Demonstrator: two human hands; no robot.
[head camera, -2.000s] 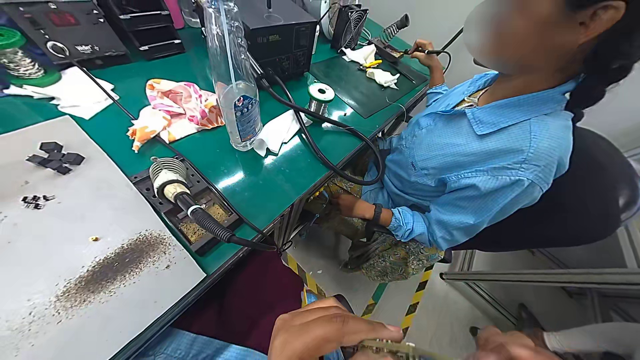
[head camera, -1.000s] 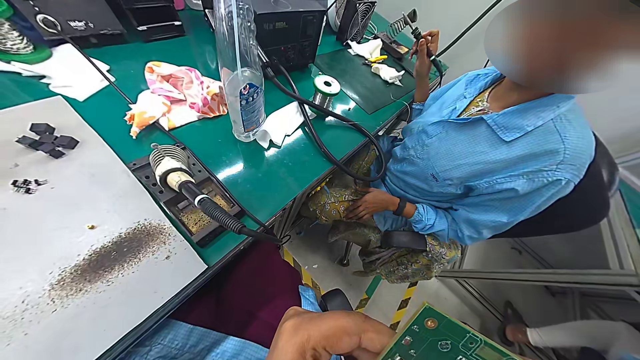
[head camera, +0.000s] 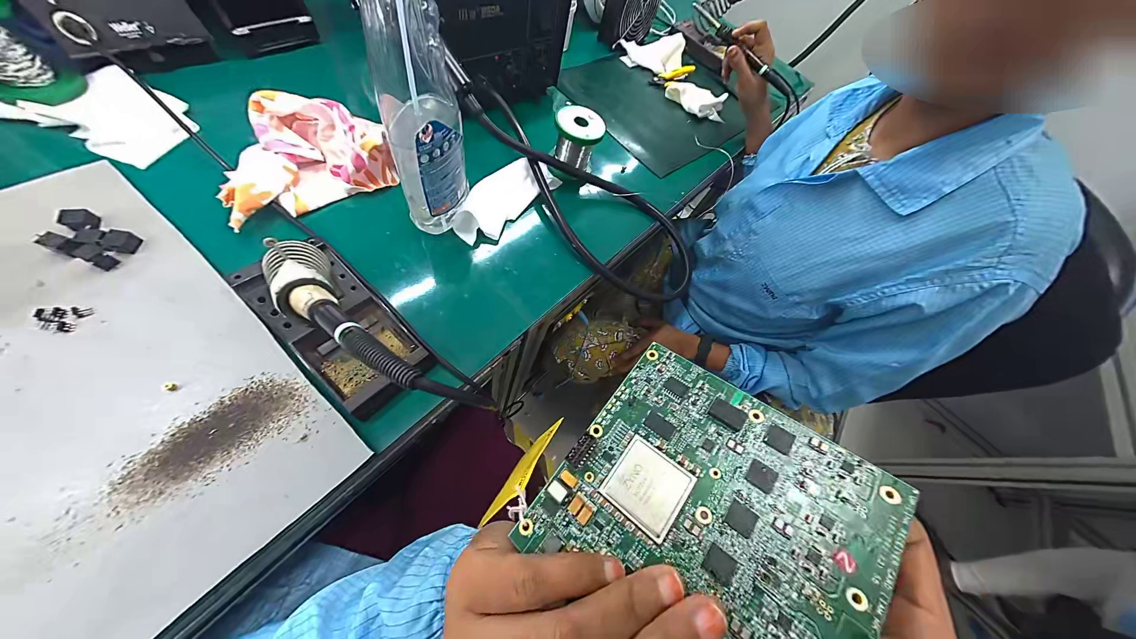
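Observation:
A green printed circuit board (head camera: 719, 497) with a large square metal-topped chip is tilted up between my hands at the bottom centre. My left hand (head camera: 568, 590) grips its lower left edge, fingers lying over the populated face. Behind the right edge, my right hand (head camera: 923, 590) supports the board, mostly hidden by it. A yellow tag (head camera: 522, 475) on a white string hangs by the board's left corner. On the bench to the left, a soldering iron (head camera: 333, 324) rests in its coiled holder, above a tray of brass wool (head camera: 364, 359).
Black components (head camera: 89, 240) and dark debris (head camera: 209, 439) lie on a white sheet (head camera: 53, 373). A plastic bottle (head camera: 426, 169), a patterned cloth (head camera: 311, 155) and a solder spool (head camera: 577, 138) stand or lie on the green bench. A seated co-worker (head camera: 870, 257) holds a soldering iron (head camera: 732, 40).
The circuit board has come up into full view, its populated face now showing, held in both hands. The co-worker's raised hand has lifted, with the iron upright.

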